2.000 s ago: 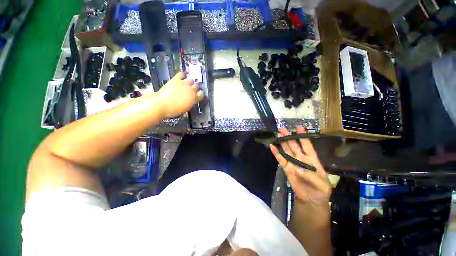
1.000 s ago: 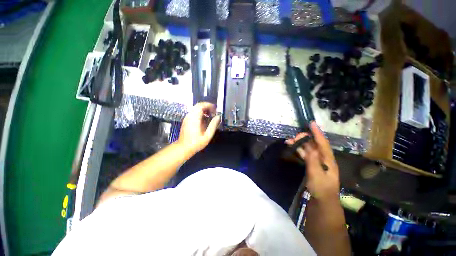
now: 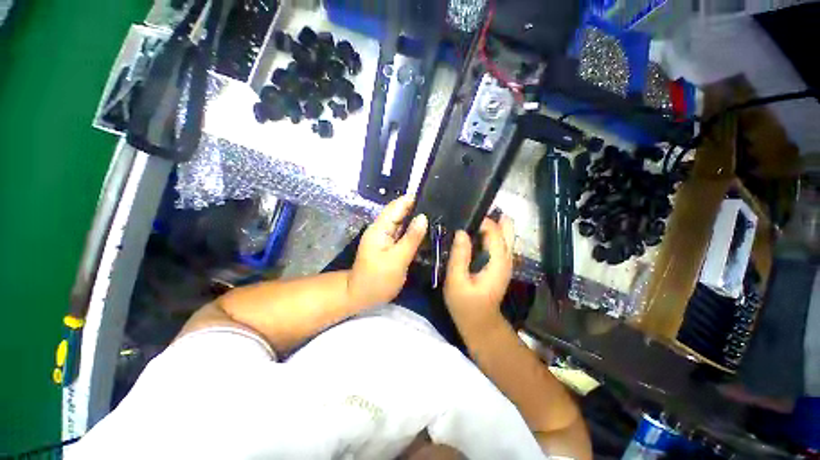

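Observation:
A black lock panel (image 3: 461,178) lies tilted, open side up, its lower end over the bench's front edge. A silver hub plate (image 3: 486,112) sits inside, a red wire runs near its upper part, and a stub lever (image 3: 550,131) sticks out at its right. A thin silver spindle (image 3: 438,255) sticks out of the lower end. My left hand (image 3: 387,252) grips the lower left corner. My right hand (image 3: 479,269) is at the lower right corner, fingers curled against it; a small dark thing shows in it, too unclear to name.
A second lock panel (image 3: 393,126) lies left. Heaps of black knobs lie left (image 3: 310,79) and right (image 3: 620,199). The electric screwdriver (image 3: 557,216) lies right of the worked panel. A cardboard box (image 3: 676,286) stands right, blue bins (image 3: 620,67) behind. A yellow-handled tool (image 3: 67,349) is far left.
The worked panel has turned, its upper end swinging right, and come nearer. Both hands have moved to its lower end. The pliers seen earlier in my right hand no longer show clearly. The view has turned.

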